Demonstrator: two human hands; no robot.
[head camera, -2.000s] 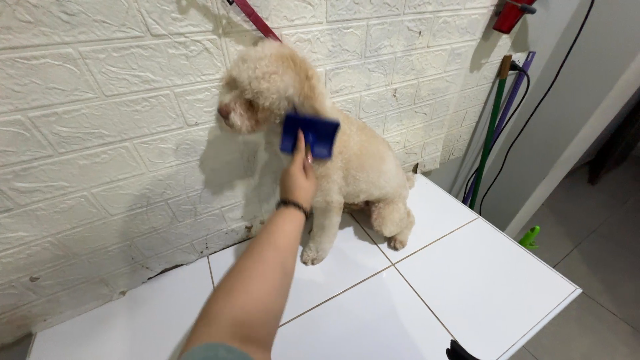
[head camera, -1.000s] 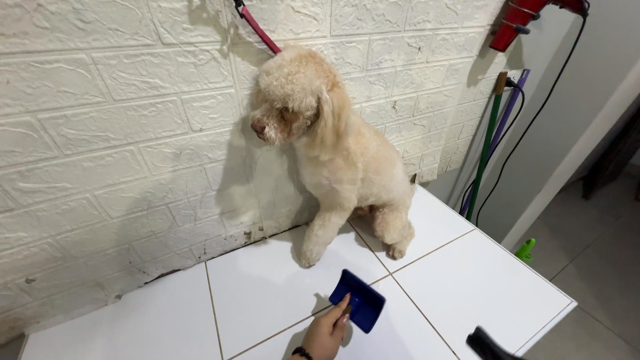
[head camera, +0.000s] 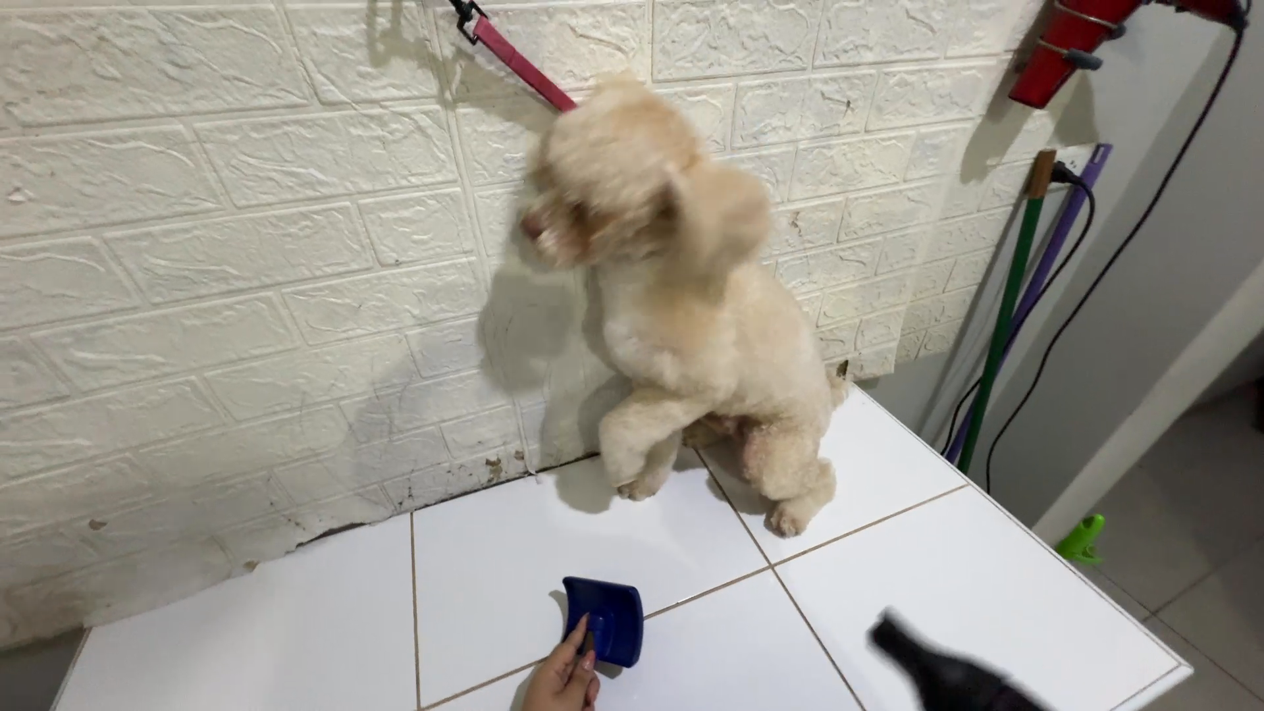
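Note:
At the bottom of the head view, my left hand (head camera: 566, 679) holds a blue slicker brush (head camera: 605, 622) by its handle, low over the white tiled table. The brush is apart from the cream curly-coated dog (head camera: 726, 336), which sits on the table against the wall. One front leg of the dog is raised and bent; its head and ear are blurred. A red leash (head camera: 523, 67) runs from the dog's neck up to a black clip. My right hand is out of view. A blurred black nozzle, seemingly of a dryer (head camera: 948, 671), enters at the lower right.
A white brick-pattern wall (head camera: 237, 296) stands behind the tiled table (head camera: 997, 573). A red dryer (head camera: 1071, 44) hangs in a wire holder at top right. Green (head camera: 1007, 326) and purple (head camera: 1062, 232) poles and black cords are beyond the table's right edge.
My left hand and the brush have come away from the dog's neck down to the table's front. The dog has lifted a front leg, and the black nozzle shows more at lower right.

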